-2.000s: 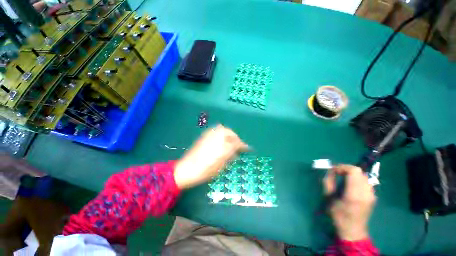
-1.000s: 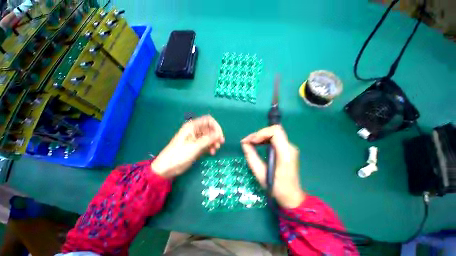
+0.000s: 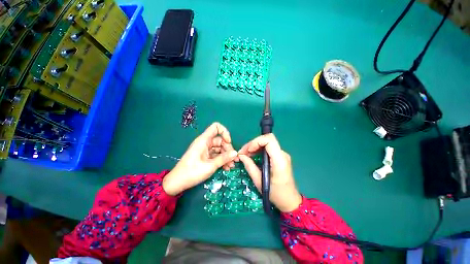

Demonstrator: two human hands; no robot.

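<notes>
My right hand (image 3: 274, 167) holds the black soldering iron (image 3: 266, 124) upright between thumb and palm, its tip pointing to the back of the bench. My left hand (image 3: 202, 157) has curled fingers, and its fingertips meet my right fingertips above a green circuit board panel (image 3: 227, 198). Whether something tiny is between the fingertips is too small to tell. The hands hide the panel's upper part. A thin silvery solder wire (image 3: 161, 156) shows left of my left hand; its right end is hidden. A small dark pile of components (image 3: 189, 115) lies behind my left hand.
A second green panel (image 3: 244, 66) lies farther back. A black phone (image 3: 174, 33) and a blue bin (image 3: 110, 95) with yellow boards (image 3: 77, 72) are left. A solder spool (image 3: 336, 81), black fan (image 3: 399, 109), white scrap (image 3: 384, 164) and black box (image 3: 438, 167) are right.
My right hand has brought the soldering iron leftward from beside the fan to over the near panel. My fingertips, apart a second ago, now meet. The view has shifted slightly.
</notes>
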